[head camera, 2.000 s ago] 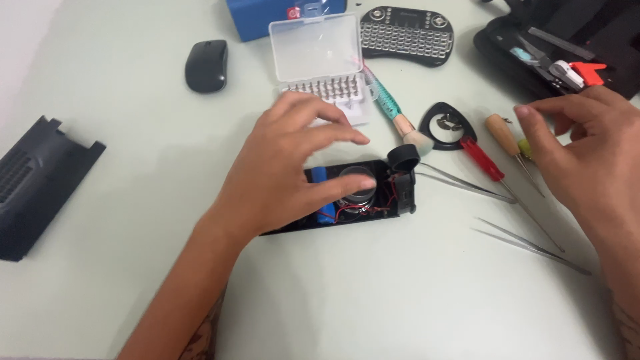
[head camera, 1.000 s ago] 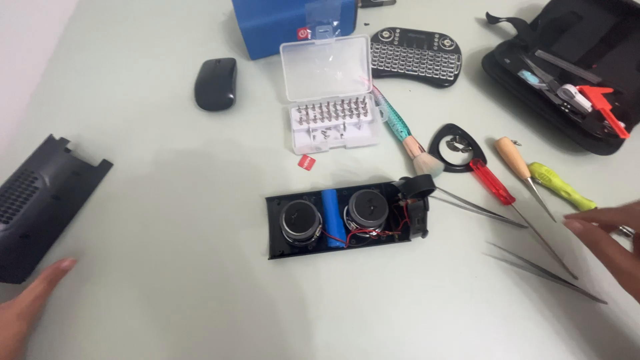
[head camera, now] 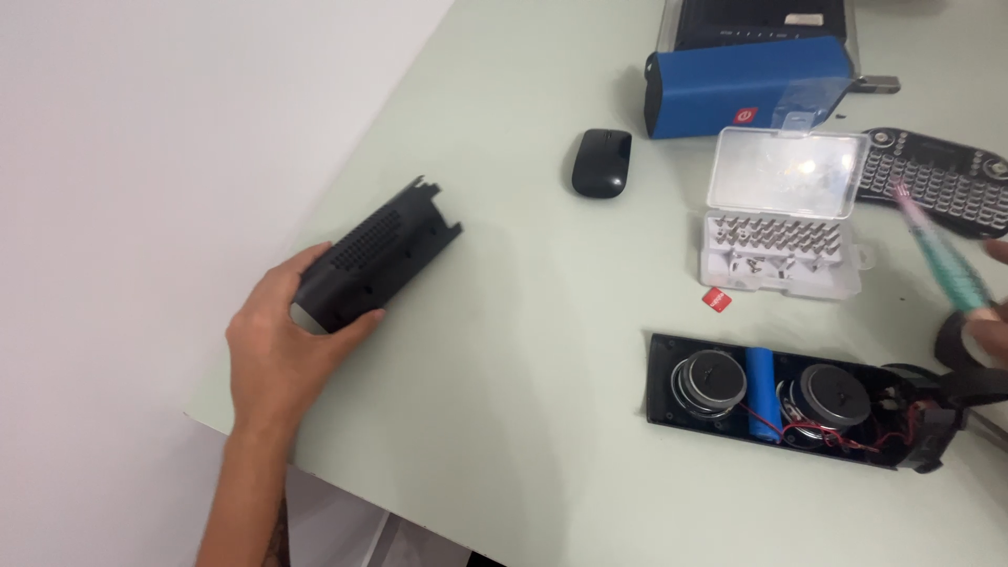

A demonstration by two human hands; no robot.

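Observation:
My left hand (head camera: 287, 339) grips the lower end of a black plastic speaker cover (head camera: 386, 256) with a perforated grille, at the table's left side. At the right edge, my right hand (head camera: 994, 327) is cut off by the frame; its fingers are at the blurred makeup-type brush (head camera: 949, 268) with a pink and teal handle, which they hold. Below it lies the open speaker housing (head camera: 657, 378), holding two round drivers (head camera: 713, 382), (head camera: 831, 394), a blue cylindrical battery cell (head camera: 762, 394) and red wires (head camera: 835, 442).
A bit case (head camera: 787, 173) with an upright lid, a small red tag (head camera: 717, 299), a black mouse (head camera: 602, 163), a blue speaker shell (head camera: 748, 87) and a mini keyboard (head camera: 937, 173) are around the housing. The table edge (head camera: 370, 508) runs below my left arm.
My left hand has gone from above the open housing to the black cover and taken hold of it. My right hand has picked up the brush from the table. The view has swung left.

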